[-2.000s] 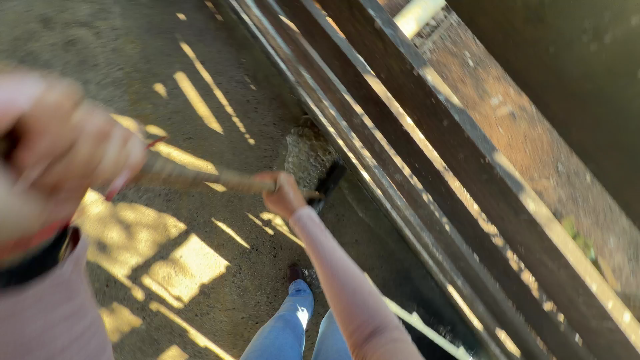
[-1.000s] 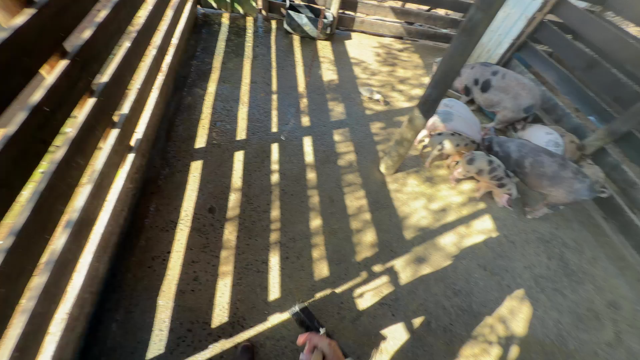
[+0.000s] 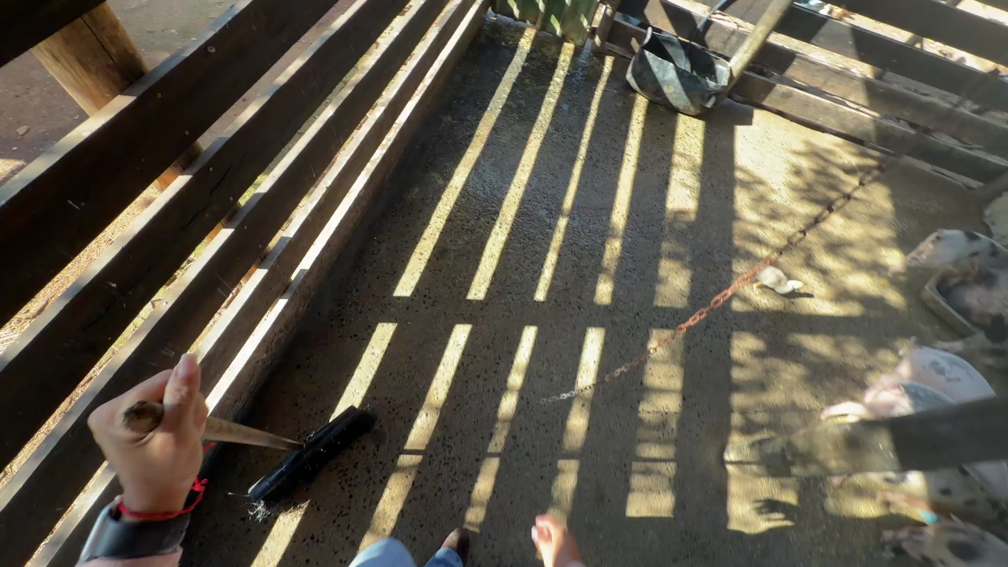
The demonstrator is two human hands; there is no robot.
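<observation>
My left hand (image 3: 153, 433), with a red string and a dark band at the wrist, grips the top of a wooden handle (image 3: 252, 433) at the lower left. The handle runs down to a black push broom head (image 3: 315, 453), which is on the wet concrete floor beside the slatted fence. White bits lie at the broom head's near end. My right hand (image 3: 554, 540) is at the bottom edge, partly cut off, away from the handle and with nothing visible in it.
A wooden slatted fence (image 3: 169, 228) runs along the left. A black rubber bucket (image 3: 677, 75) stands by the far rails. A rusty chain (image 3: 717, 295) crosses the view. Spotted pigs (image 3: 945, 378) are at the right, near a wooden beam (image 3: 890, 441). A small pale bird (image 3: 776, 279) is on the floor.
Two seconds ago both hands were on the handle; now only my left hand holds it. The view has swung widely between the frames.
</observation>
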